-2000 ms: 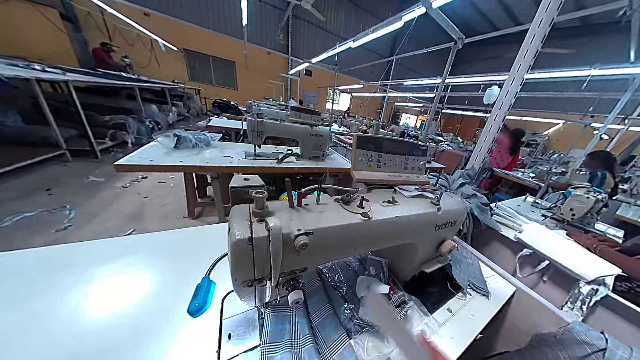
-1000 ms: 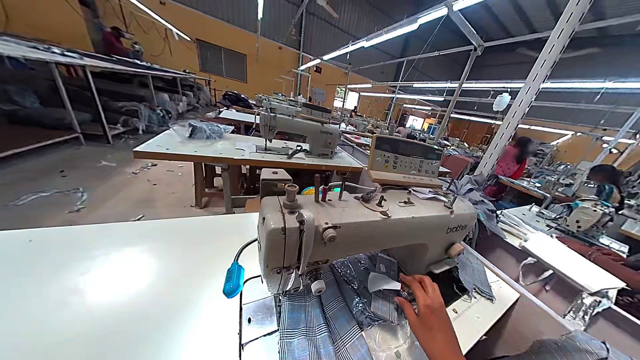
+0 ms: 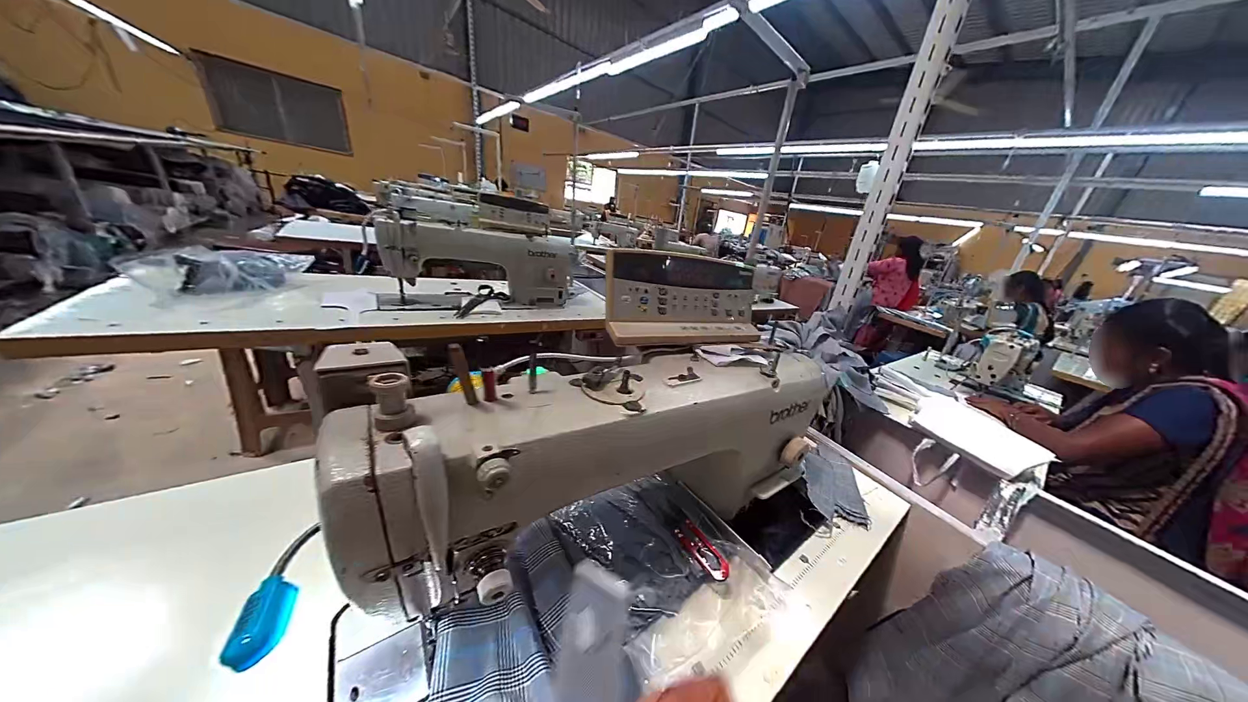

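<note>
At the bottom edge, only a blurred bit of my right hand [image 3: 687, 690] shows, beside a motion-blurred grey fabric piece [image 3: 591, 634] that it holds. My left hand is out of view. Grey plaid cloth [image 3: 487, 643] lies at the needle end of the Brother sewing machine [image 3: 585, 439]. Under the machine arm are dark fabric in clear plastic [image 3: 624, 546] and red-handled thread snips [image 3: 704, 551] on top of it. A blue plastic device [image 3: 259, 622] hangs on a cable left of the needle area.
A control panel [image 3: 680, 297] stands behind the machine. Beyond it is another sewing table [image 3: 175, 327] with a machine [image 3: 478, 258]. Plaid cloth [image 3: 1033, 634] lies at lower right. A person [image 3: 1160, 419] sits at the right, hands on white material [image 3: 980, 434].
My right hand has moved down from under the machine arm, with the grey piece. The red snips, not visible before, now show there. The view has turned right and come closer to the machine.
</note>
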